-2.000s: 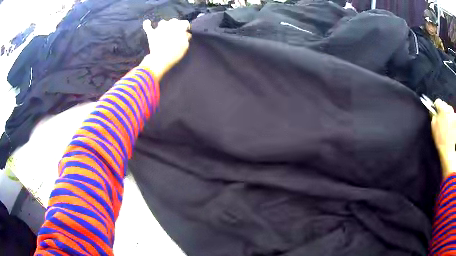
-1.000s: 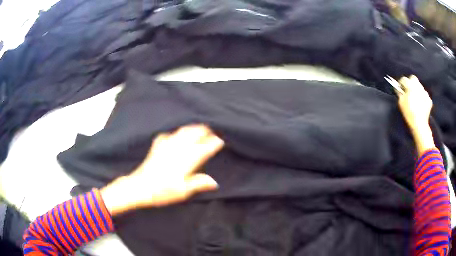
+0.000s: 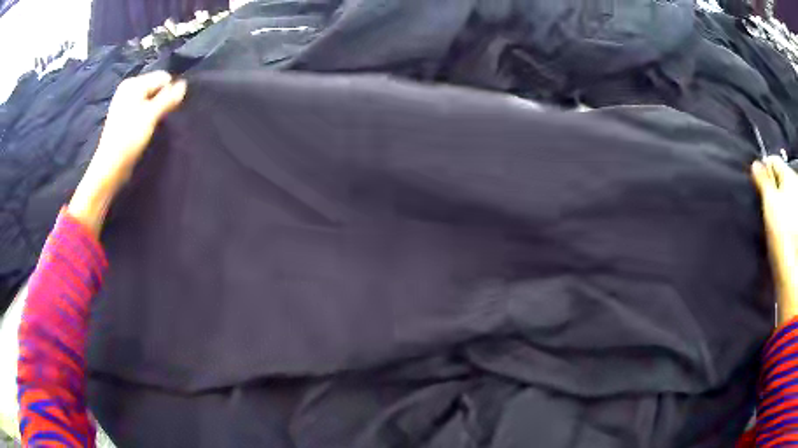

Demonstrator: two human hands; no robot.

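A large black garment (image 3: pixel 420 210) is stretched wide across the view, its top edge taut between my two hands. My left hand (image 3: pixel 144 101) grips its upper left corner. My right hand (image 3: pixel 777 188), at the right edge of the view, grips its upper right side. The slim silver blades of the thread snips (image 3: pixel 759 140) stick up from my right hand; their grip is hidden. The lower part of the garment lies in loose folds. I cannot make out thread ends.
A heap of black garments (image 3: pixel 394 35) runs along the far side, with a short white line (image 3: pixel 280 30) on it at the upper left. A pale strip of table (image 3: pixel 13 337) shows at the left edge. Dark cloth hangs beyond at the upper left.
My left hand was spread over the middle of the cloth and now grips its upper left corner. The garment is lifted and pulled wide, covering the pale table strip behind it.
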